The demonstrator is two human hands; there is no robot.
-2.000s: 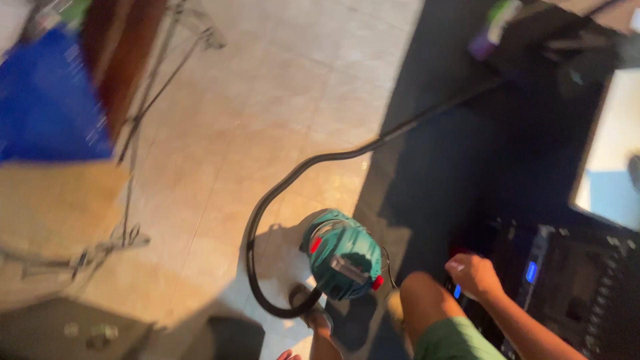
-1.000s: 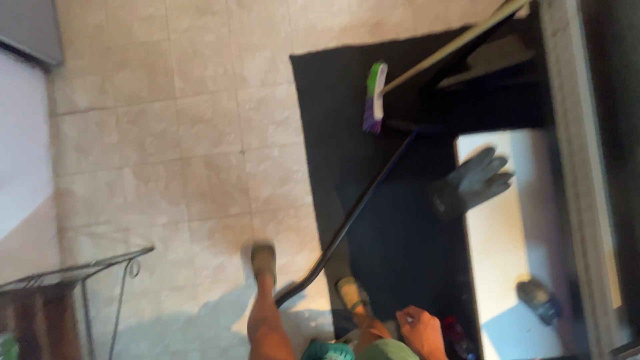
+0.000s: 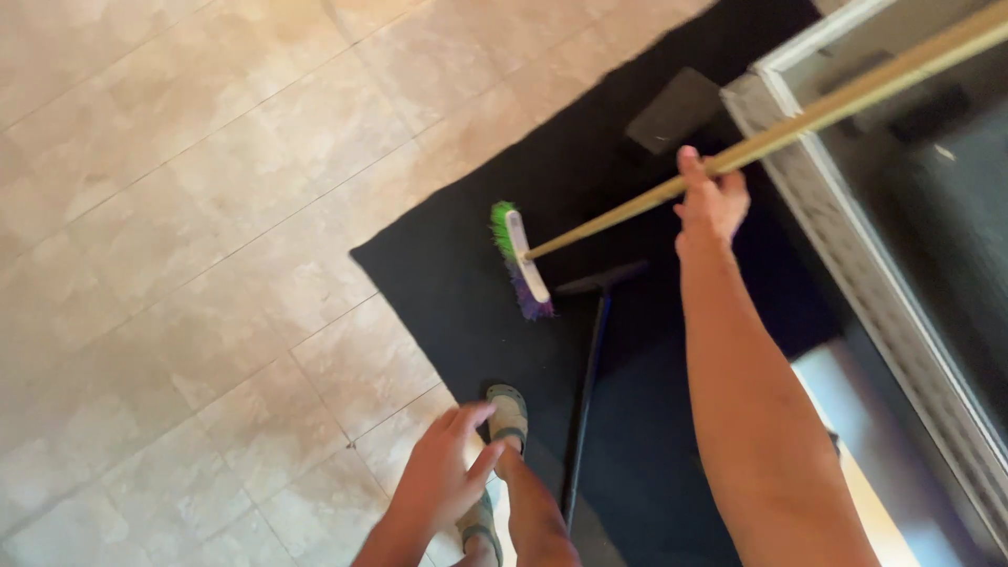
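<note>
My right hand (image 3: 713, 201) is at the wooden handle of a push broom (image 3: 630, 209), with the thumb and fingers around the stick. The broom's white head with green and purple bristles rests on a black mat (image 3: 441, 260). Low in the view, my left hand (image 3: 449, 465) is empty, its fingers spread above my feet. Between the two arms, a black vacuum tube (image 3: 587, 378) with a wide floor nozzle (image 3: 602, 278) lies on the mat, just right of the broom head.
Tiled floor (image 3: 197, 276) stretches along the left. A white-framed glass panel (image 3: 882, 260) stands at the right, with a flat grey piece (image 3: 675, 109) on the mat near its corner. My clog-shod feet (image 3: 506, 413) are at the mat's left edge. A pale surface shows at lower right.
My right hand has reached up to the broom's handle, and my left hand has come into view. The view has turned and moved closer to the broom.
</note>
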